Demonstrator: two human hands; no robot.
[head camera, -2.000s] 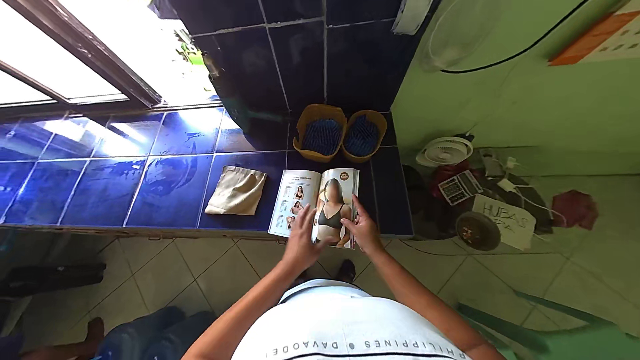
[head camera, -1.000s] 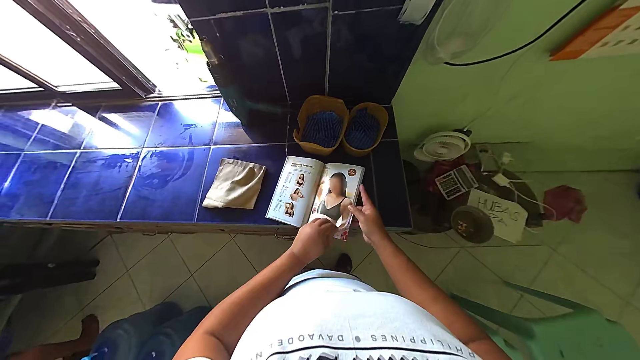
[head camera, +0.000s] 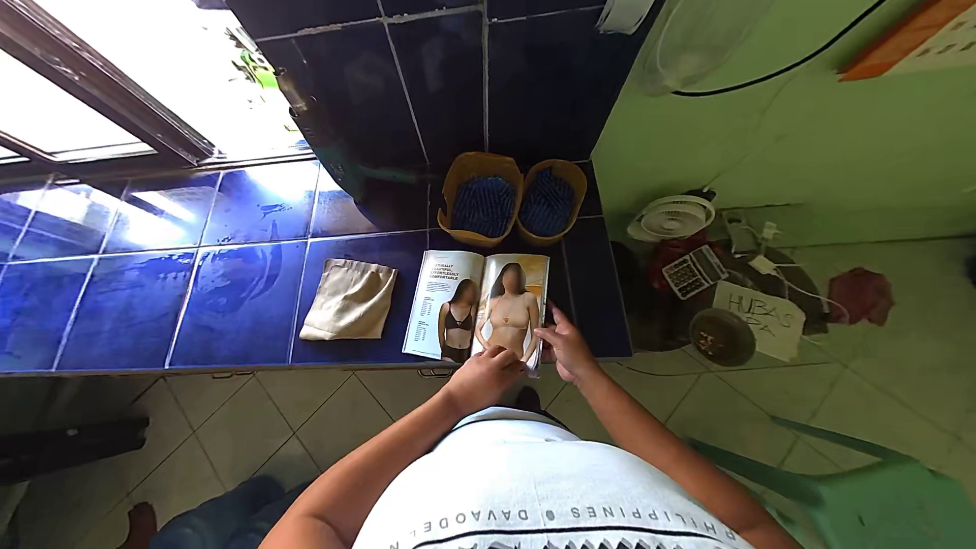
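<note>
An open magazine or catalogue (head camera: 479, 305) with glossy pages of underwear pictures lies at the front edge of the blue tiled counter. Over its lower edge, near the middle, rests my left hand (head camera: 489, 374), fingers bent on the paper; whether they pinch a page cannot be told. My right hand (head camera: 566, 347) holds the lower right edge of the magazine, with the thumb on top. A folded beige cloth pouch (head camera: 349, 300) lies to the left. Behind the magazine stand two brown containers (head camera: 461, 171) (head camera: 577, 177) holding blue striped packets.
Blue tiles (head camera: 236, 293) stretch left below a window. Right of the counter are a small white fan (head camera: 674, 219), a calculator (head camera: 695, 271), a round dark lid or dish (head camera: 722, 337), cables and handwritten cardboard. A green plastic chair (head camera: 884, 488) stands lower right. Someone's bare foot (head camera: 141, 524) shows lower left.
The magazine shows different pages from those in both earlier frames. My left hand has moved from over the pages two seconds ago to their lower edge. My right hand remains at the right edge.
</note>
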